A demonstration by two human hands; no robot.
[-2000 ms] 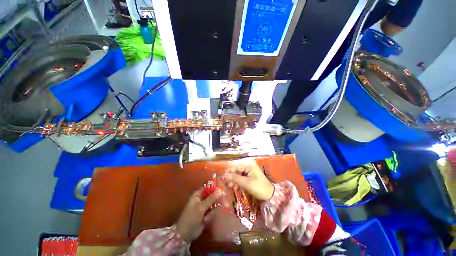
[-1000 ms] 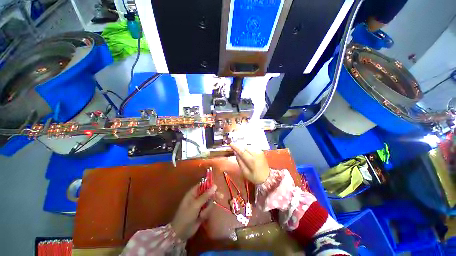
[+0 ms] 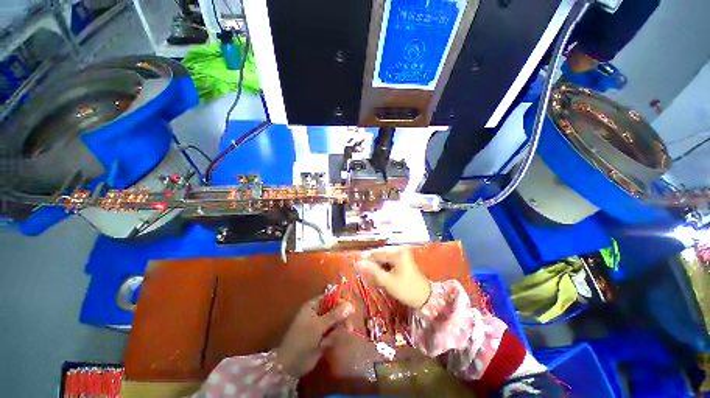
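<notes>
My left hand [image 3: 315, 330] holds a bundle of short red leads [image 3: 332, 298] above the reddish-brown tabletop [image 3: 257, 299]. Their pale ends point up and away from me. My right hand [image 3: 393, 276] is over the table just in front of the press, fingertips bent together near the upper ends of loose red leads [image 3: 376, 311]. Whether its fingers grip a lead is too blurred to tell. The loose leads lie between my hands, pale end plates toward me. The brightly lit fixture [image 3: 374, 221] sits under the dark press head [image 3: 382, 148], with no hand in it.
A feed track [image 3: 272, 194] with coppery parts runs in from the left. Bowl feeders stand at left [image 3: 47, 124] and right [image 3: 607, 132]. A grey hose [image 3: 533, 151] curves at right. A black tray of red pieces [image 3: 92, 381] is lower left. Another person's hand [image 3: 580, 61] shows upper right.
One second ago my right fingertips were at the fixture; now they are back over the table by the loose leads. My left hand still holds the bundle. The view has shifted slightly.
</notes>
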